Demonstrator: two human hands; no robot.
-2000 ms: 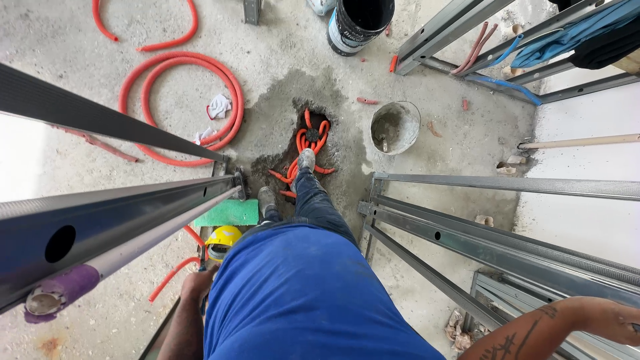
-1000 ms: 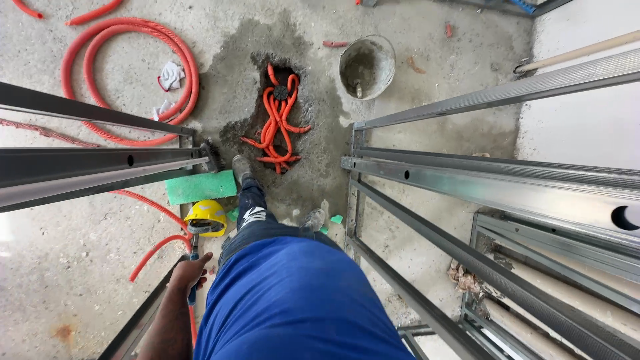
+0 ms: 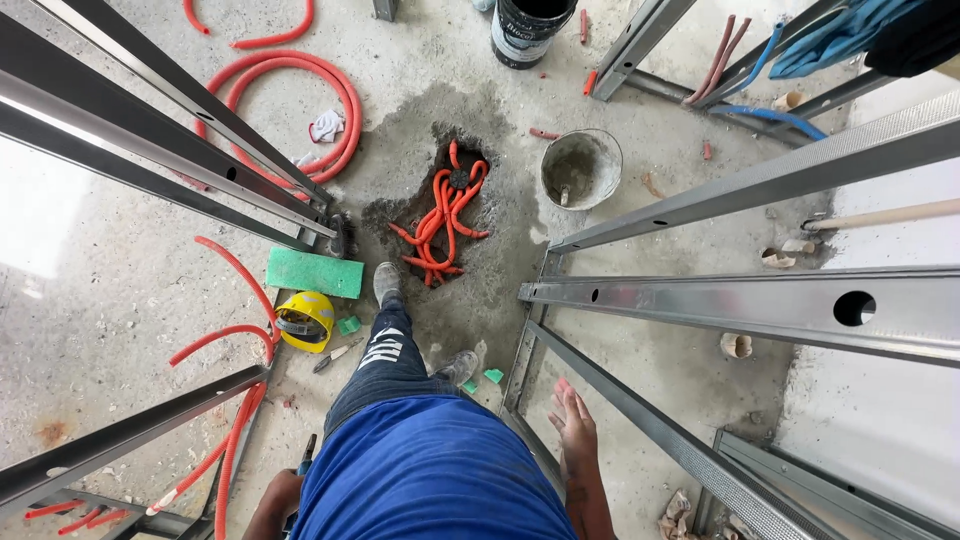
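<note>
My left hand (image 3: 283,491) is low at the left of my blue shirt, closed around a tool with a dark tip (image 3: 309,448); the shirt hides most of the tool. My right hand (image 3: 576,420) is raised beside a metal stud, fingers apart and holding nothing. Ahead of my feet, orange corrugated conduits (image 3: 442,217) loop around a black round fitting (image 3: 459,178) in a hole in the concrete floor. Near my left hand lie a trowel-like tool (image 3: 336,355), a yellow hard hat (image 3: 305,321) and a green foam block (image 3: 315,273).
Metal studs (image 3: 735,304) rise on both sides, from floor tracks. A mortar-stained bucket (image 3: 581,169) stands right of the hole, a black bucket (image 3: 529,30) farther ahead. Coiled red conduit (image 3: 349,112) and a white glove (image 3: 327,126) lie at the left. Pipe stubs (image 3: 736,345) stick up at the right.
My right hand, out of view one second ago, is in view beside the right studs. My left hand has moved back beside the shirt. My feet have shifted, and the view has moved.
</note>
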